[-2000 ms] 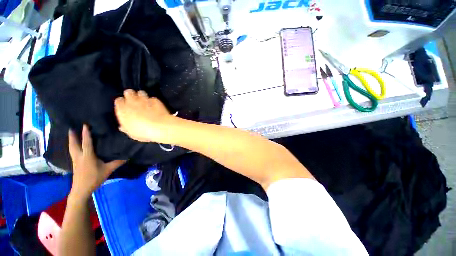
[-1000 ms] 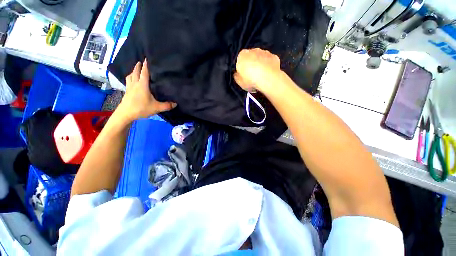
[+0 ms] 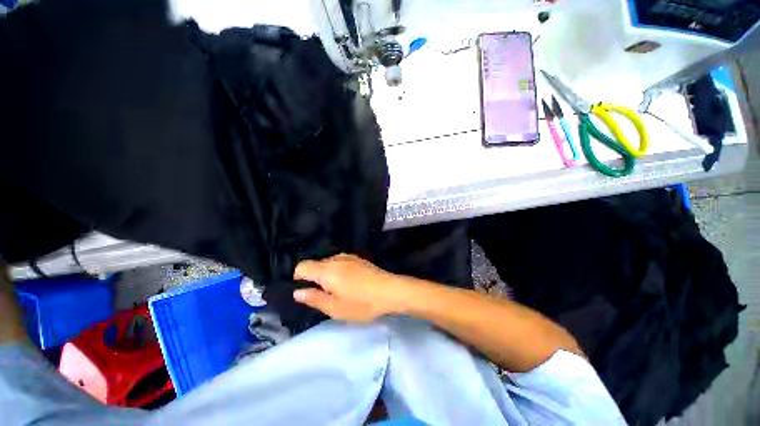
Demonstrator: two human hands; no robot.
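Observation:
A large black garment [image 3: 275, 141] covers the left of the white machine table and hangs over its front edge towards my lap. My right hand [image 3: 342, 287] is at the garment's lower edge, in front of the table, with thumb and fingers closed on the black cloth. My left hand is out of the picture; only part of the left arm [image 3: 10, 312] shows at the left rim. The needle area of the sewing machine [image 3: 367, 50] stands just right of the cloth at the top.
A lit smartphone [image 3: 508, 87] lies right of the needle. Pink and light-blue snips [image 3: 561, 133] and scissors with green and yellow handles [image 3: 604, 125] lie beside it. More black cloth [image 3: 617, 299] hangs below the table at right. Blue crates [image 3: 200, 329] and a red container [image 3: 117, 358] are below left.
The black garment has been spread out further left and its bunched top is gone. My right hand has moved down towards my lap. My left hand has left the picture at the left.

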